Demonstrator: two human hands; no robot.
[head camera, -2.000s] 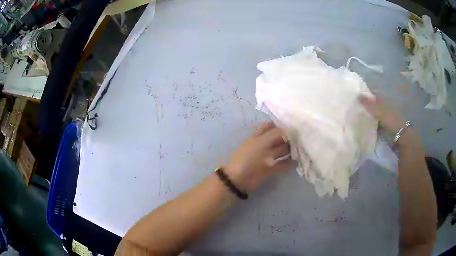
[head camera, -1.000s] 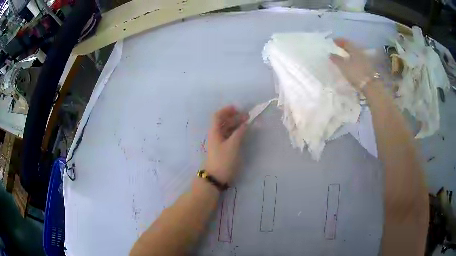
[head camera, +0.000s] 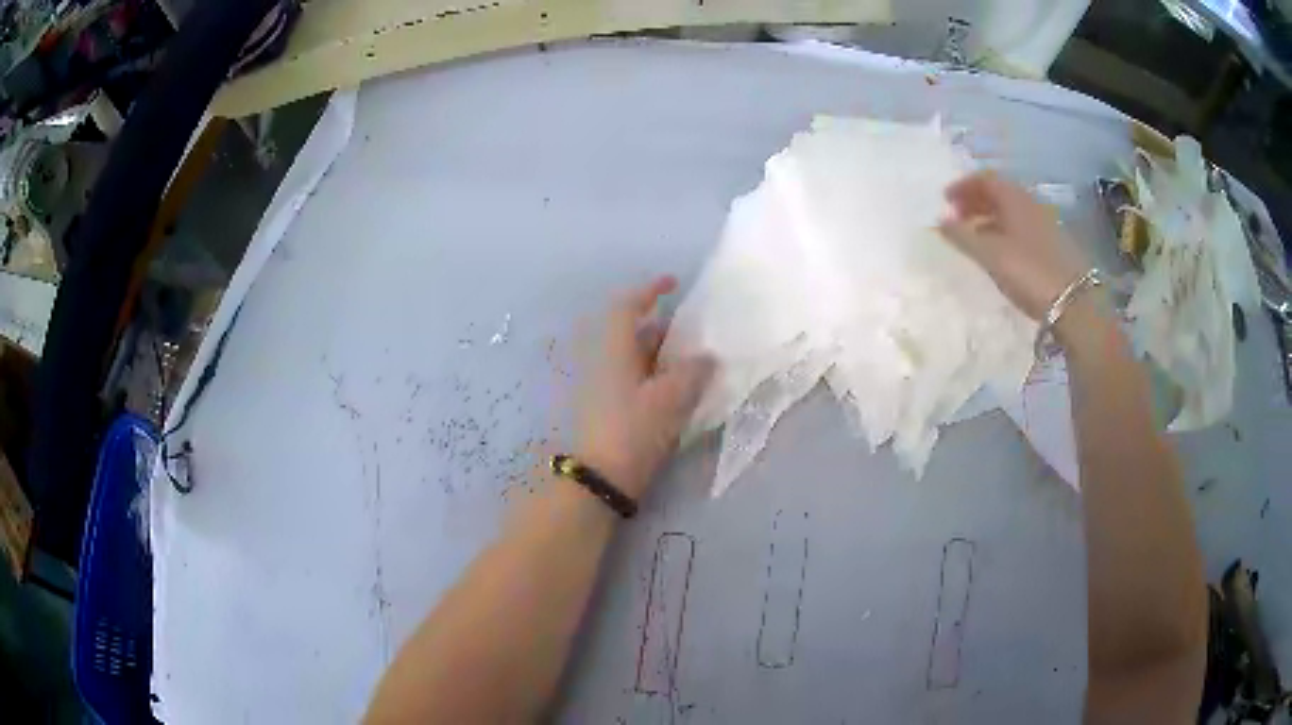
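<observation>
White garment panels lie fanned in a heap on the pale table cover, with ragged points towards me. My left hand, slightly blurred and wearing a dark bracelet, is at the heap's left edge, with a panel's edge between its thumb and fingers. A patterned, lace-like point hangs out beside it. My right hand, wearing a thin bracelet, is over the heap's upper right with its fingers curled. Whether it grips cloth is unclear.
Another bundle of white pieces lies at the right edge. Narrow rectangles are drawn on the cover near me. A blue plastic crate stands at the lower left. A dark padded bar runs along the left. A pale beam crosses behind the table.
The heap has spread out to the left, and a panel now reaches my left hand where a narrow strip stretched before. My right hand remains at the heap's upper right. The view has shifted slightly.
</observation>
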